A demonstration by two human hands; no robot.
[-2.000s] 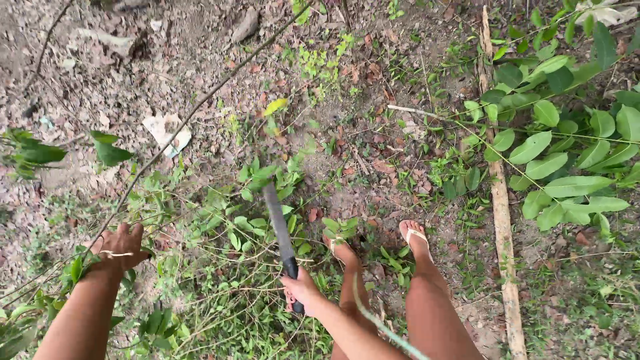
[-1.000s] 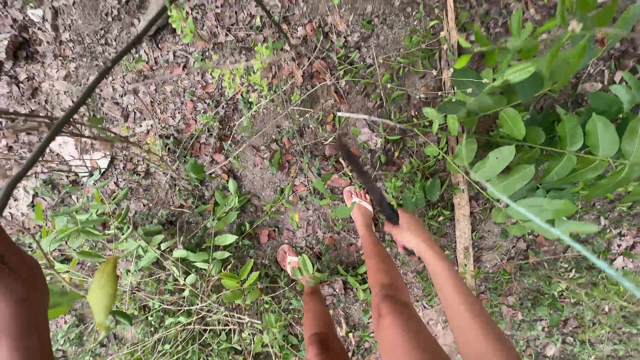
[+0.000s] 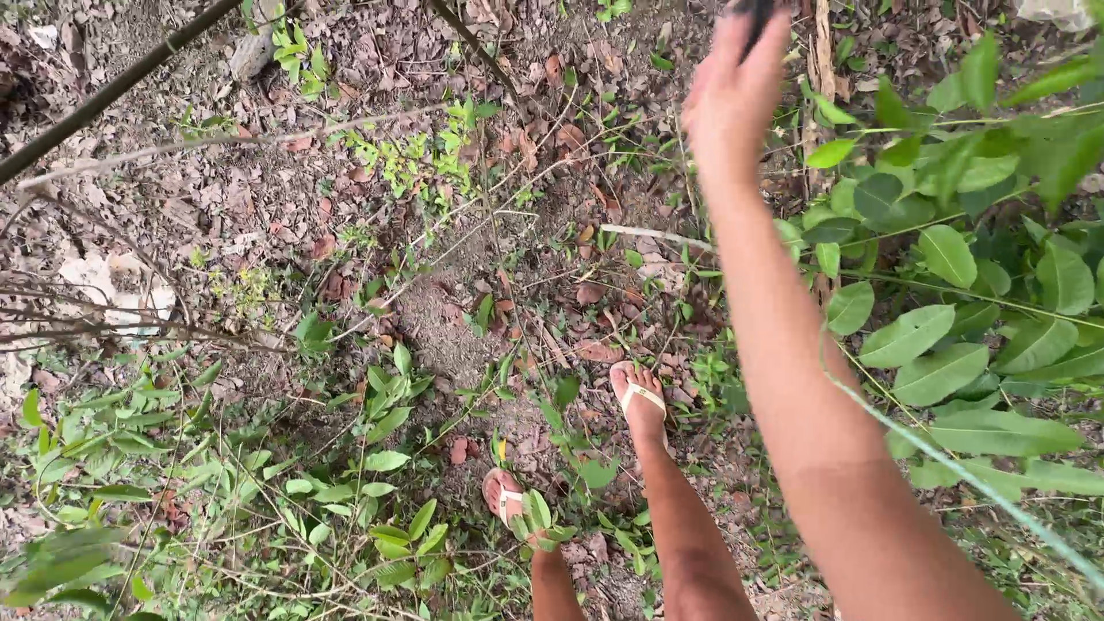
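Observation:
My right hand [image 3: 733, 86], slightly blurred, is raised at the top right of the head view, closed around the black handle [image 3: 759, 21] of a machete. The blade lies outside the frame. Below the raised forearm, leafy green branches [image 3: 931, 345] spread on the right side. My left hand is out of view. A thick bare stem [image 3: 112, 90] slants across the top left corner, and a thinner dark stem [image 3: 474, 43] comes down from the top edge.
My feet in white-strapped flip-flops [image 3: 642, 397] stand on leaf-littered soil. Low leafy plants [image 3: 371, 483] surround them at the lower left. Pale litter [image 3: 121, 289] lies at left. A long piece of wood [image 3: 824, 52] is partly behind my arm. A light green cord [image 3: 957, 470] crosses lower right.
My right hand, low beside my legs a second ago with the machete's blade in view, has risen to the top of the frame. My left hand has left the view.

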